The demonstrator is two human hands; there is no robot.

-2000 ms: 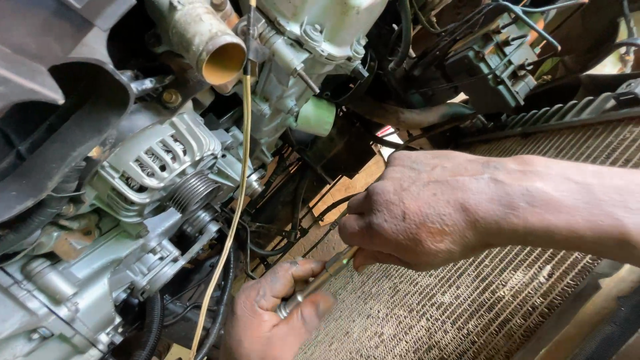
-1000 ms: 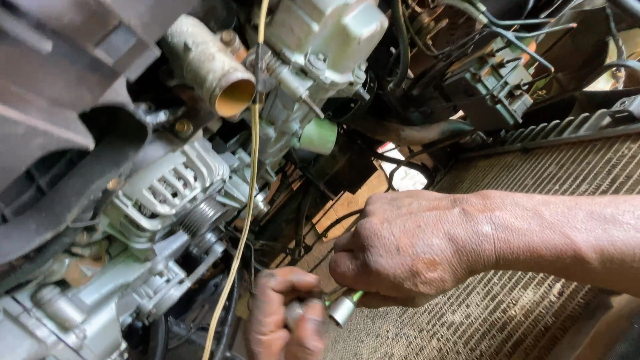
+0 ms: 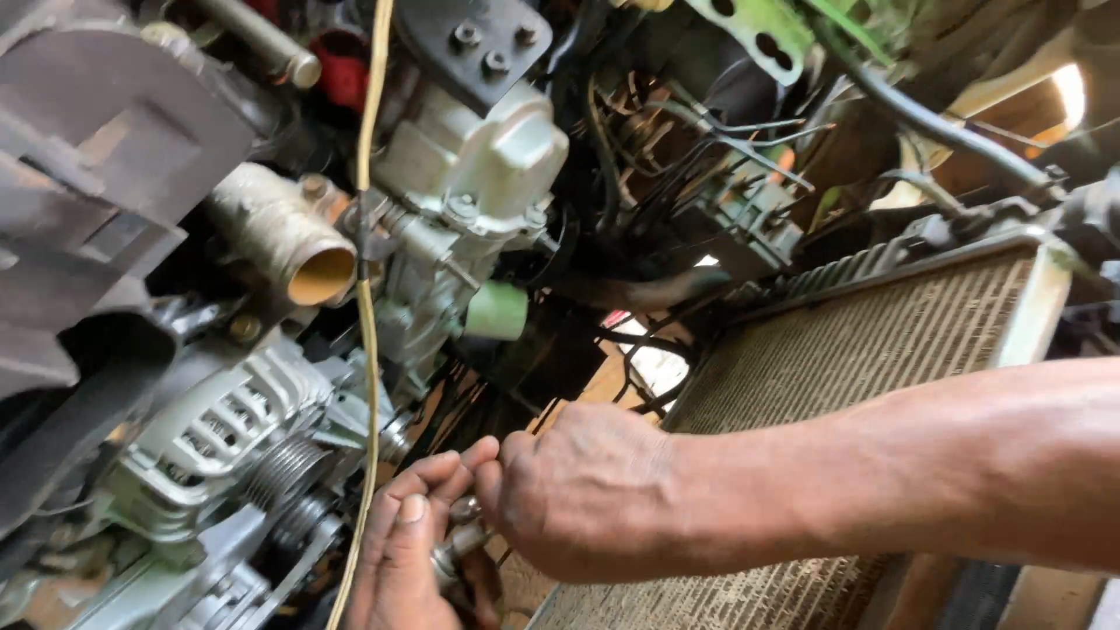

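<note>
My right hand (image 3: 582, 494) reaches in from the right, its fingers curled round something mostly hidden behind them. Against it, my left hand (image 3: 416, 542) comes up from the bottom edge with its fingers around a metal socket (image 3: 455, 553). A second small metal piece (image 3: 465, 507) shows between the two hands. Both hands are in front of the radiator (image 3: 866, 350), whose finned core slants across the right side. Left of them are the alternator (image 3: 223, 433) and its ribbed pulley (image 3: 284, 472).
A yellowish cable (image 3: 372, 341) hangs in front of the engine. An open metal pipe (image 3: 293, 241) and a light green cap (image 3: 496, 311) stick out above the hands. Loose wires (image 3: 744, 131) and a green bracket (image 3: 761, 35) lie toward the top right.
My hands have come together, and the fingers of my left hand are now more upright around the socket. The view has shifted, showing more of the radiator.
</note>
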